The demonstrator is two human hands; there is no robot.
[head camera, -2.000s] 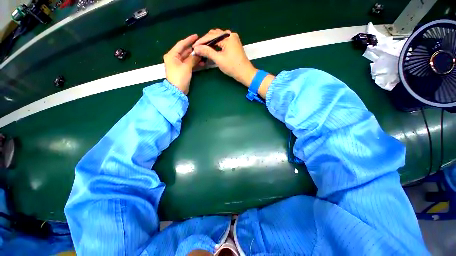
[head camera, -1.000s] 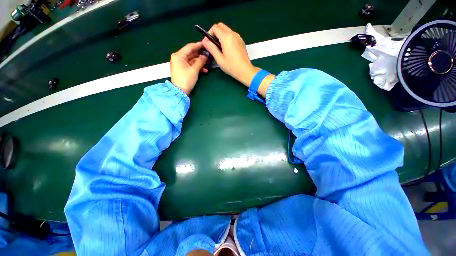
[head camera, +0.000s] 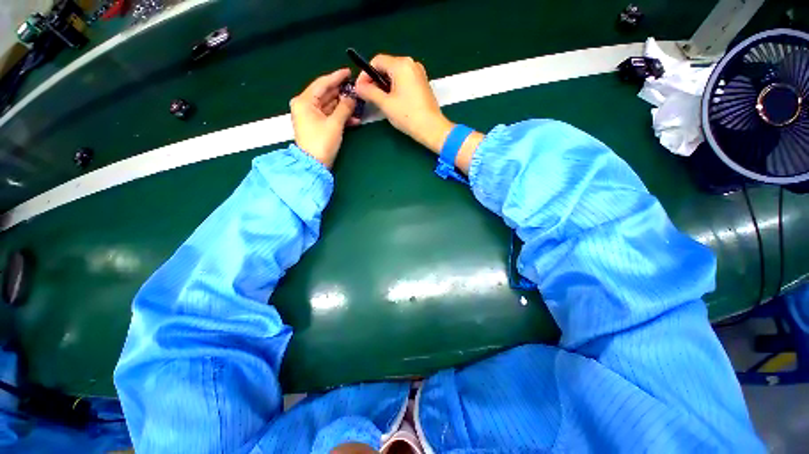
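My left hand (head camera: 321, 111) holds a small dark unit (head camera: 351, 91) with shiny parts between thumb and fingers, above the white strip (head camera: 231, 140). My right hand (head camera: 404, 93) is close beside it and holds a slim dark pen-like tool (head camera: 368, 68), its upper end pointing up and to the left. The tool's lower end is hidden by the fingers. A blue strap (head camera: 455, 150) is round my right wrist.
Loose dark units (head camera: 182, 108) lie on the green belt (head camera: 293, 53) beyond the strip. At right are a black fan (head camera: 779, 105) with cables, crumpled white material (head camera: 676, 106), a dark item (head camera: 640, 68) and a grey bracket (head camera: 723, 28). A dark round object (head camera: 16, 277) is at far left.
The loose units on the belt have shifted left. The pen-like tool has swung from pointing up-right to up-left. My left hand has moved slightly left since one second ago, and the unit shows more.
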